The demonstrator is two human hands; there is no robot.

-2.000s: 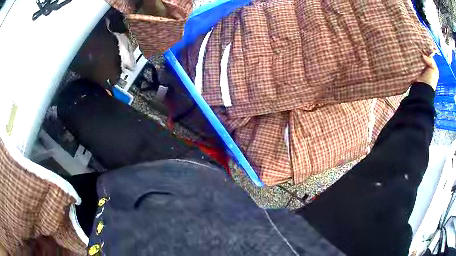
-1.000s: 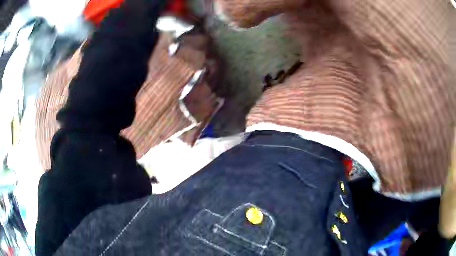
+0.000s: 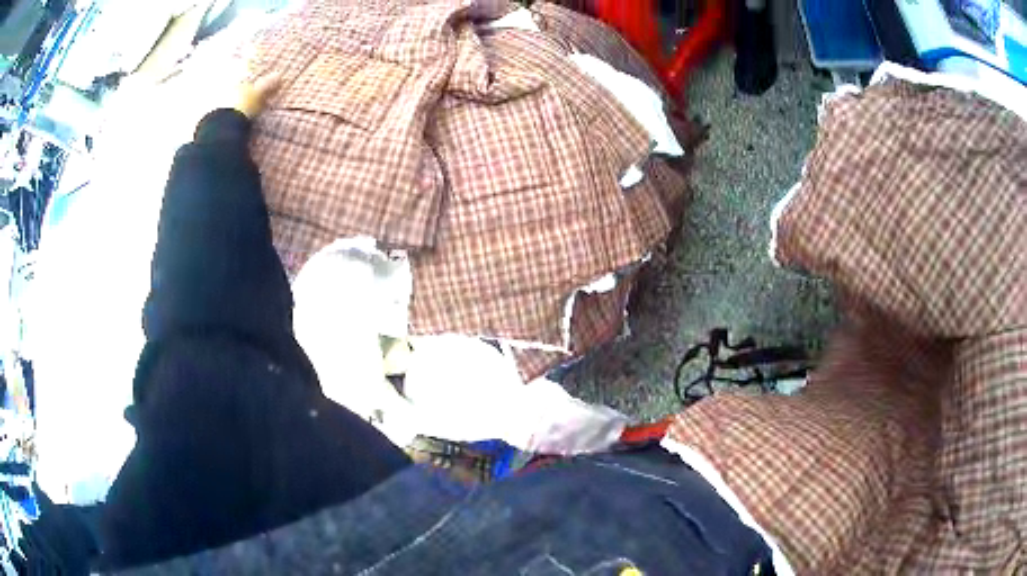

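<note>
A large heap of brown checked cloth pieces (image 3: 507,169) with white edges lies at the upper left and centre. My left hand (image 3: 260,95) rests at the left side of this heap; only a small part of it shows beyond the black sleeve, and whether its fingers grip the cloth is not clear. Another checked cloth (image 3: 901,214) with a white edge hangs in folds at the right, down to my lap. My right hand is not in view.
White cloth (image 3: 462,388) lies below the heap. Speckled floor (image 3: 721,236) shows between the two cloths, with a dark tangled object (image 3: 732,362) on it. A red frame (image 3: 689,51) and blue objects (image 3: 839,32) are at the top.
The view has turned from the blue crate, where my right hand was on a cloth stack, to the heap at my left. My left hand has come into view there.
</note>
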